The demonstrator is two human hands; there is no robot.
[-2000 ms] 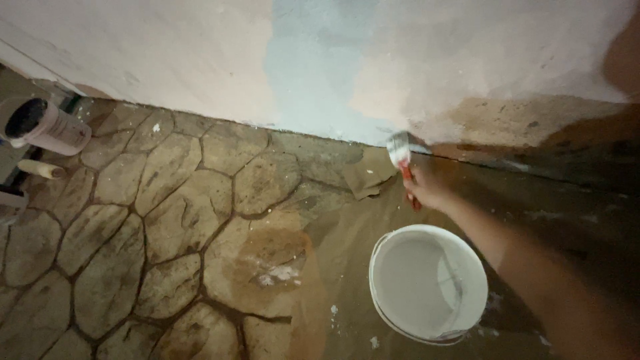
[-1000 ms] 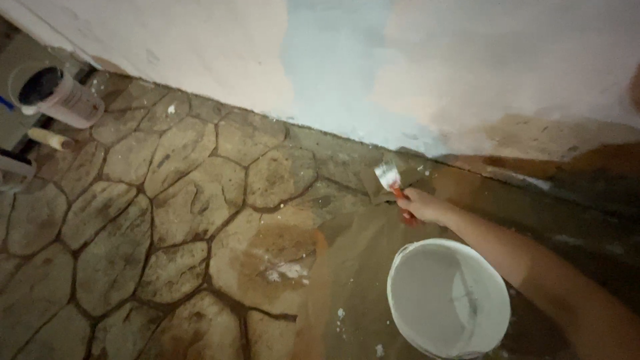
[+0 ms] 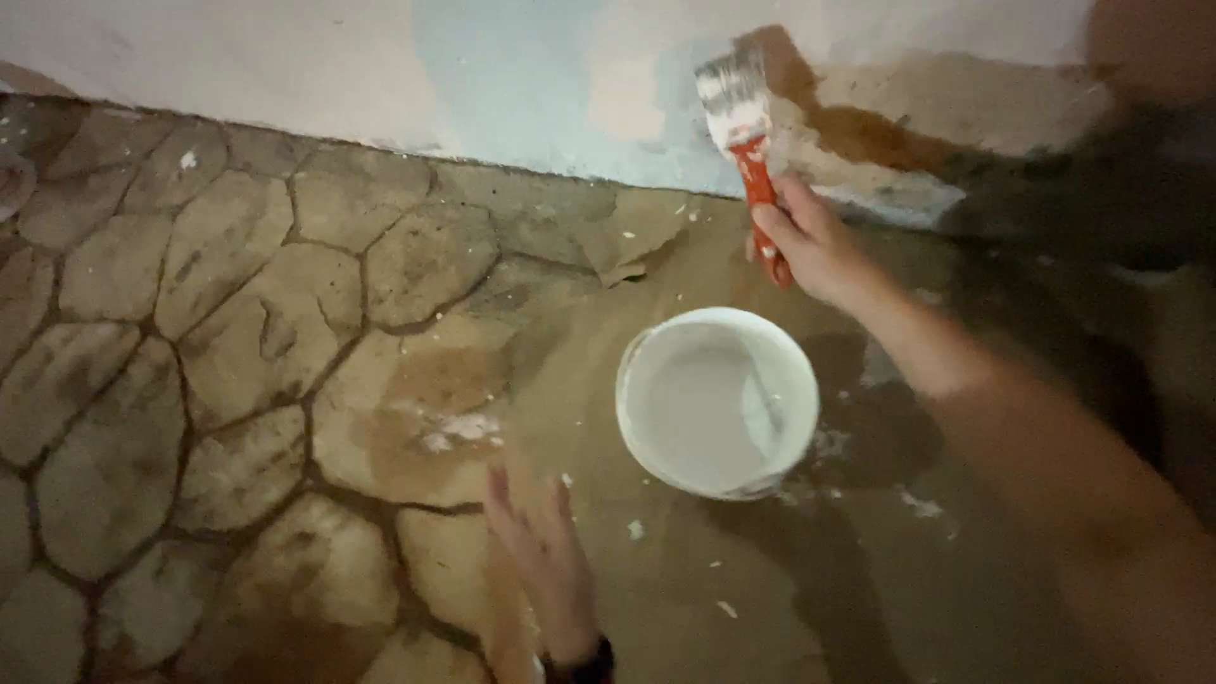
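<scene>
My right hand (image 3: 807, 237) is closed around the red handle of a paintbrush (image 3: 750, 142), its bristles pointing up and coated in white paint. The brush is in front of the lower part of the painted wall (image 3: 513, 85); whether it touches the wall I cannot tell. Below that hand stands a white bucket (image 3: 622, 404) of pale paint, with a darker streak at its right inner side. My left hand (image 3: 546, 551), slightly blurred, is low in the view, left of and below the bucket, fingers apart and holding nothing.
Irregular stone-pattern flooring (image 3: 275, 351) covers the left side. A brown paper or sheet covering (image 3: 665, 579) lies under the bucket, with a torn, lifted edge near the wall and white paint spots on it. Bare plaster patches (image 3: 950, 95) mark the wall at right.
My left hand has come into view at the bottom. The brush, over the floor covering a second ago, has moved up in front of the wall. The view has shifted, leaving the containers at left mostly outside it.
</scene>
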